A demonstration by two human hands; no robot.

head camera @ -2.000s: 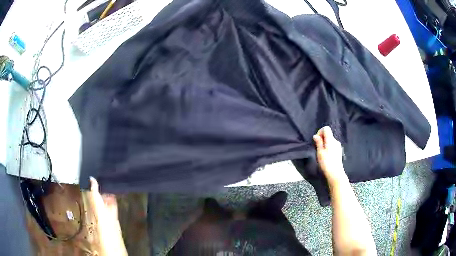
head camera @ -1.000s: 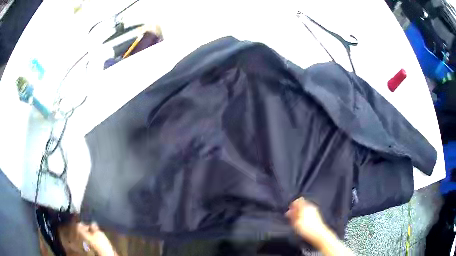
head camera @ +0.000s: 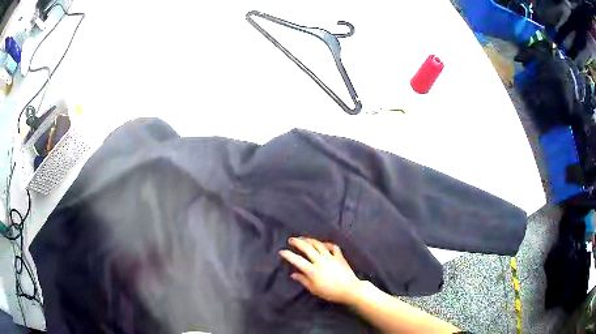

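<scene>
A dark suit jacket (head camera: 287, 189) lies spread over the front of the white table, its outer cloth mostly showing. Its left part is blurred. A sleeve (head camera: 457, 209) stretches right to the table's edge. My right hand (head camera: 323, 269) lies flat on the jacket with its fingers spread, and holds nothing. My left hand cannot be made out; only a small pale sliver shows at the bottom edge, too little to name.
A bare black hanger (head camera: 333, 44) lies behind the jacket. A red thread cone (head camera: 427, 74) and small, thin snips (head camera: 392, 111) are right of it. A white perforated basket (head camera: 60, 163) and cables are at left. The speckled floor (head camera: 470, 280) has yellow tape at right.
The jacket lining that showed earlier is now largely covered by outer cloth. My right hand has let go of the cloth and lies open. My left hand has left view. The camera view has shifted.
</scene>
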